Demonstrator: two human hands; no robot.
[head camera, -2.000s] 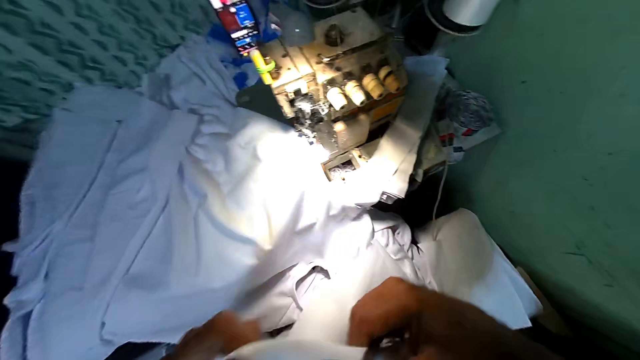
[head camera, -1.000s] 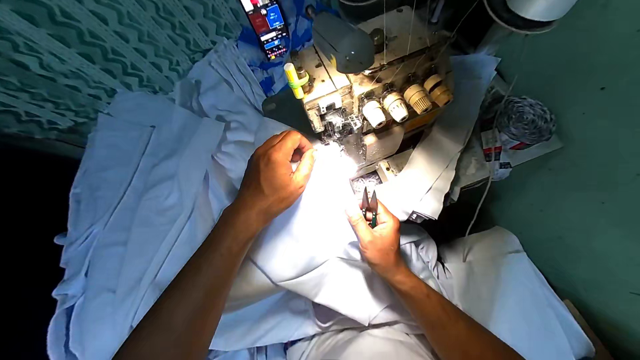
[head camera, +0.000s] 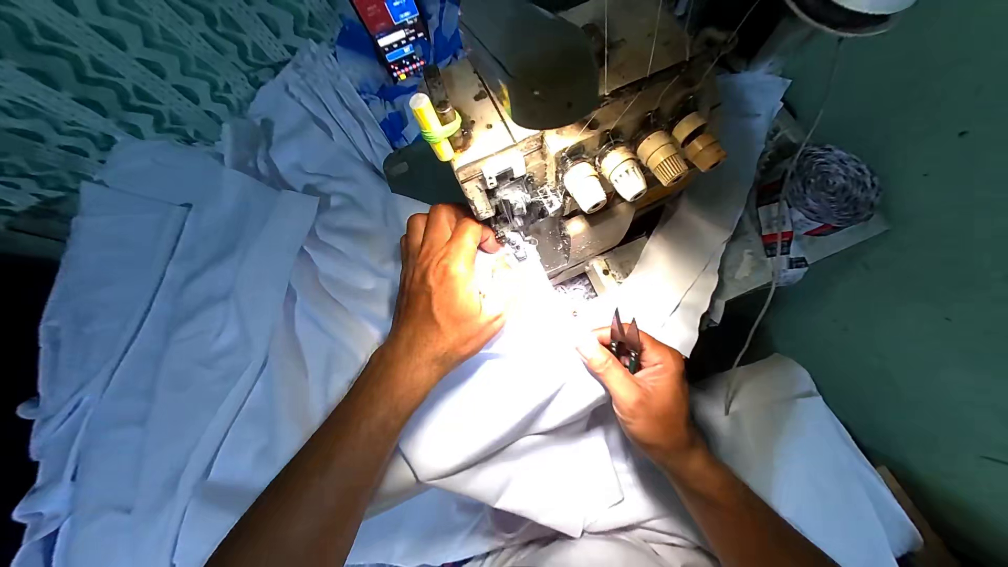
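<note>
An overlock sewing machine (head camera: 543, 150) with a row of tension dials (head camera: 622, 169) stands at the top centre, its needle area brightly lit. My left hand (head camera: 445, 287) rests on white fabric (head camera: 504, 394) with its fingertips close beside the presser foot (head camera: 516, 240); whether they pinch the cloth is hidden. Lower right of the needle, my right hand (head camera: 646, 378) holds small thread snips (head camera: 625, 339), blades apart and pointing up, with the thumb at the fabric's edge. The cloth runs from the machine down between my forearms.
Stacked white fabric pieces (head camera: 157, 315) spread at the left. Above the machine hang a dark lamp head (head camera: 543, 71) and threads. A phone (head camera: 394, 35) and a yellow marker (head camera: 433, 126) are at its upper left. A coiled fabric roll (head camera: 833, 187) and a hanging cord (head camera: 764, 307) lie right.
Both hands have moved up from the bottom of the view to the machine. Since one second ago, my left hand has come to the presser foot. The view has moved closer to the machine.
</note>
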